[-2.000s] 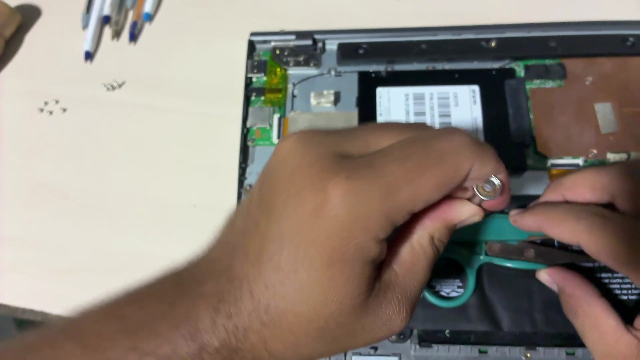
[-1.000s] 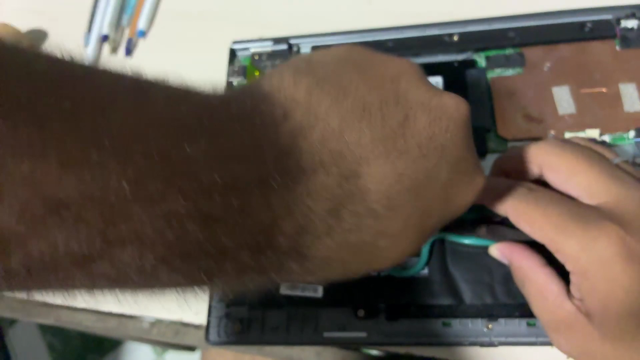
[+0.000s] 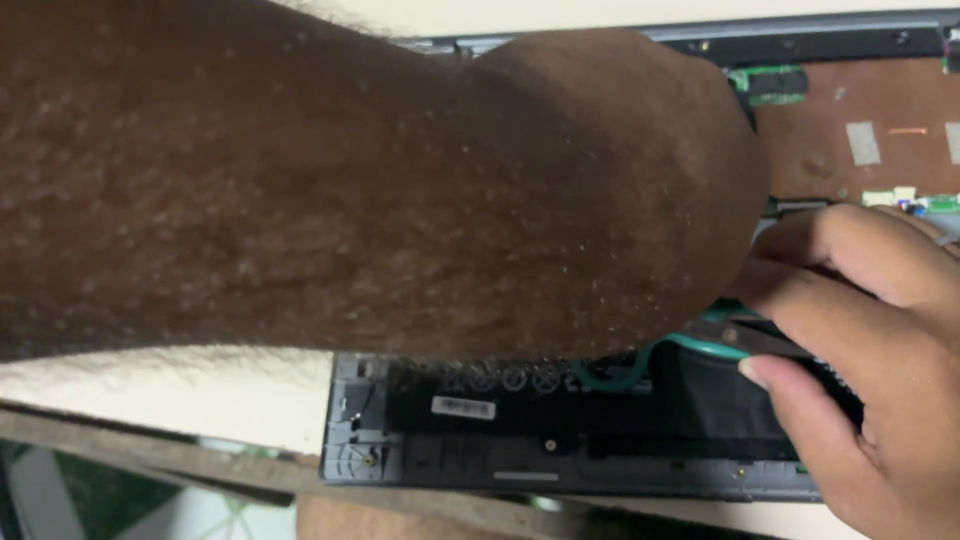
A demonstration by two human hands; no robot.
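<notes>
An opened laptop (image 3: 525,457) lies on the table with its inner parts showing. My left hand (image 3: 637,172) reaches across it from the left, back of the hand up; its fingers are hidden, so what they hold cannot be seen. My right hand (image 3: 862,337) is at the right, its fingers around teal-handled scissors (image 3: 705,345) above the black battery (image 3: 720,405). The thumb touches the handle's edge, and the blades point right beneath the fingers. A brown sheet (image 3: 817,142) covers part of the laptop's interior at the upper right.
The wooden table edge (image 3: 187,465) runs along the lower left, with a tiled floor (image 3: 202,517) below. Part of a person's leg or knee (image 3: 375,517) shows at the bottom. My left forearm covers much of the laptop's left side.
My left hand has turned over, and its forearm now covers the laptop's left side; the small round metal part it pinched earlier is out of sight. The view has shifted. My right hand stays at the scissors.
</notes>
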